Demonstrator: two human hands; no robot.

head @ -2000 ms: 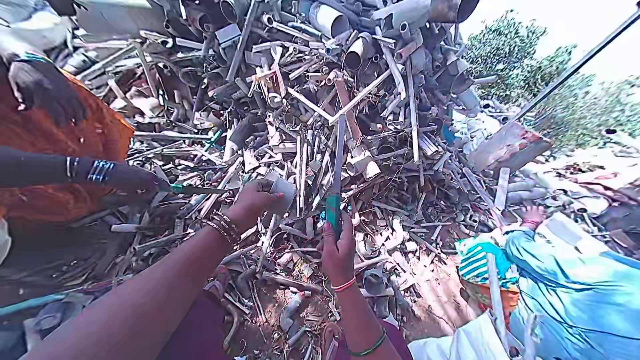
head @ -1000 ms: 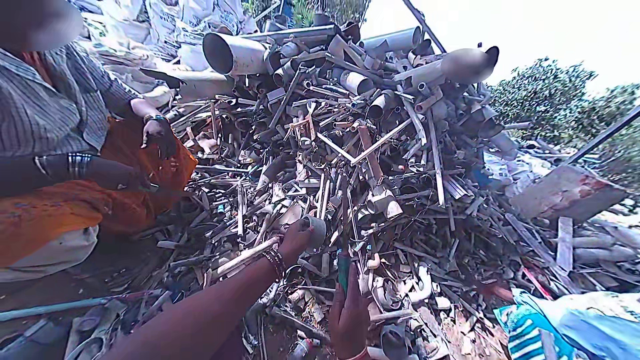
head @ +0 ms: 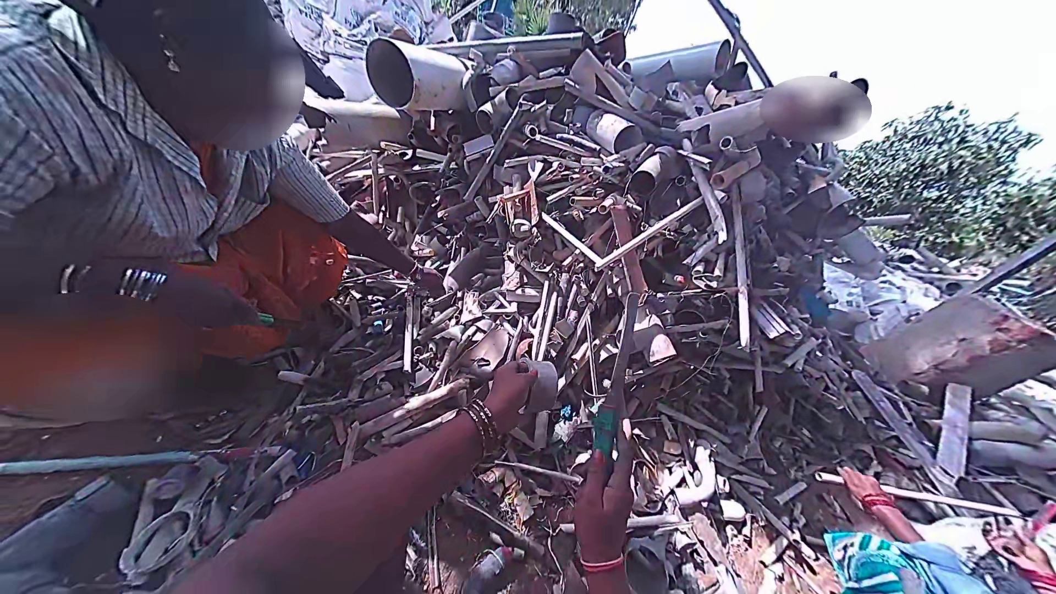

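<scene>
My left hand (head: 510, 398) grips a short grey plastic pipe piece (head: 542, 386) at the lower middle of the head view. To its right, my right hand (head: 604, 503) is closed on the green handle of a long-bladed tool (head: 607, 425), perhaps a knife or sickle. The dark blade (head: 629, 342) points up and away toward the heap, apart from the pipe piece. Behind both hands rises a large heap of scrap plastic pipes (head: 569, 272), with a brown pipe (head: 629, 247) just beyond the blade tip.
At left, a co-worker (head: 124, 157) in a striped shirt reaches into the heap and holds something green. Another person's hand (head: 862, 485) at lower right touches a thin pale pipe (head: 916, 497). A broken slab (head: 961, 342) leans at right. Wide pipes (head: 421, 76) top the heap.
The view has turned, showing more of the co-worker at left. That co-worker's arm now extends into the heap. The person at lower right now has a hand on a thin pipe. I still hold both items.
</scene>
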